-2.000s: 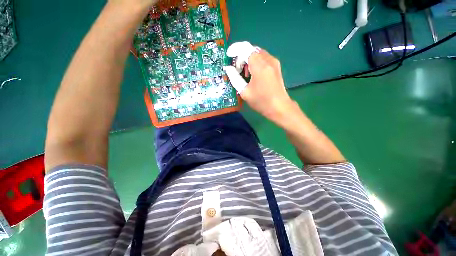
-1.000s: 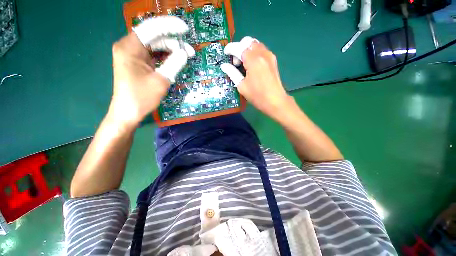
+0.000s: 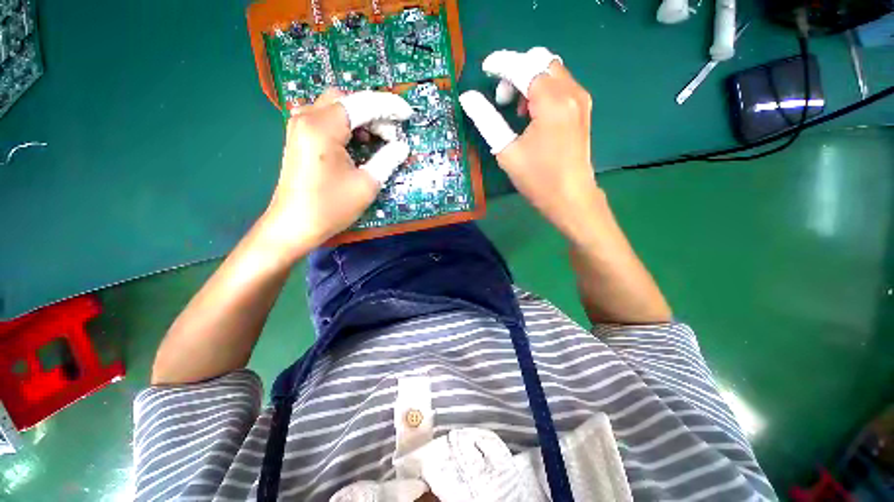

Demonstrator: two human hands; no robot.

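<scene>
A green circuit board panel (image 3: 423, 59) with shiny components lies on an orange fixture (image 3: 257, 44) at the bench edge in front of me. Thin leads stick up at its far edge. My left hand (image 3: 338, 172), with white finger covers, is over the left middle of the panel. Its thumb and finger tips are close together; whether they hold something small cannot be told. My right hand (image 3: 549, 118), also with white finger covers, is just right of the panel, thumb and fingers apart, with nothing visible in it.
Right of the fixture are a white-handled tool (image 3: 723, 34), a small black box (image 3: 776, 98), a black cord (image 3: 676, 158) and part of a black station (image 3: 833, 12). A green board (image 3: 18, 49) lies far left. A red stool (image 3: 59, 358) stands lower left.
My left hand came back from beyond the top edge down over the panel, then moved right. My right hand moved off the panel's right edge, and its fingers spread apart.
</scene>
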